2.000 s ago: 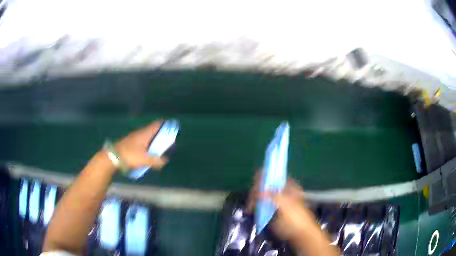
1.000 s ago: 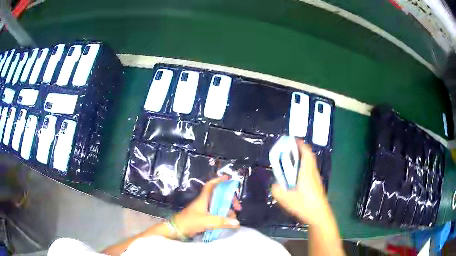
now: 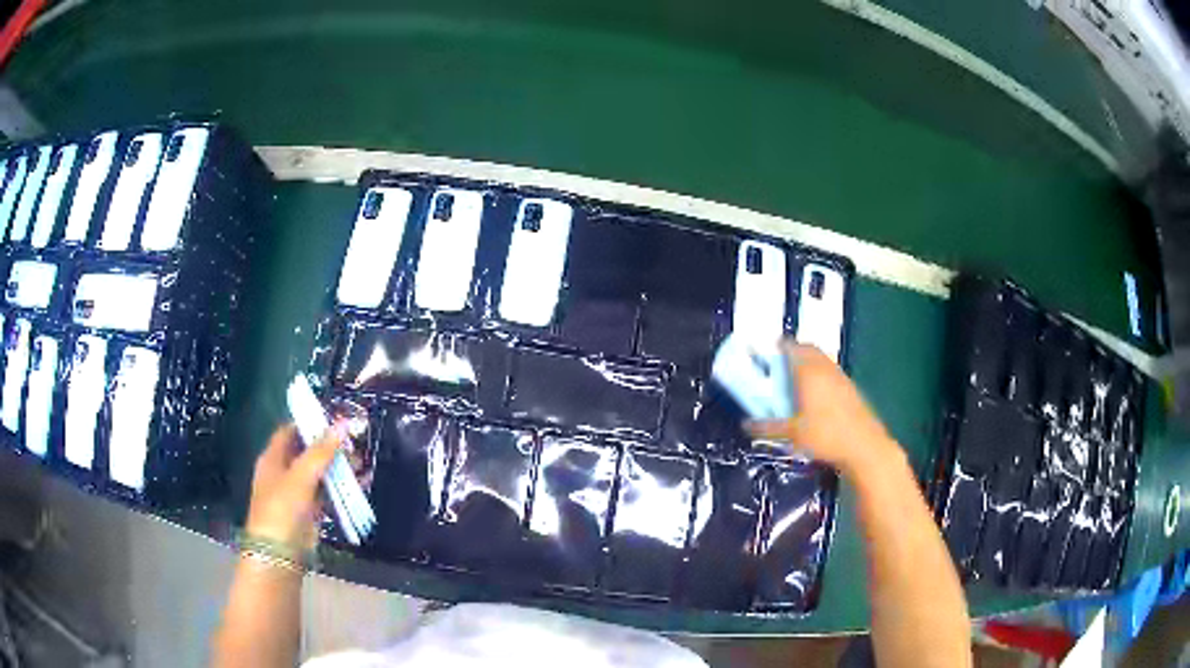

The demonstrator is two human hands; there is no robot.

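The black blister tray [image 3: 587,392] lies in front of me. Its far row holds three pale phone back covers [image 3: 446,251] at the left and two at the right. The near row and the visible sideways pockets are bare. My left hand [image 3: 290,485] holds a few covers [image 3: 332,459] on edge, close together, over the tray's near left corner. My right hand [image 3: 822,407] holds a pale blue cover [image 3: 754,376], blurred, over the tray's right part, just below the two right covers. I cannot tell whether it is one cover or more.
The filled tray stack [image 3: 222,313] stands at the left, with pale covers on top. The empty tray stack [image 3: 1031,444] is at the right. Beyond the pale side rail [image 3: 626,198] runs the green conveyor belt [image 3: 653,105], with one cover [image 3: 1133,303] at its far right.
My left hand has moved left with its covers, from the tray's near middle to its near left corner. My right hand stays near the tray's right side. The same five covers lie in the far row.
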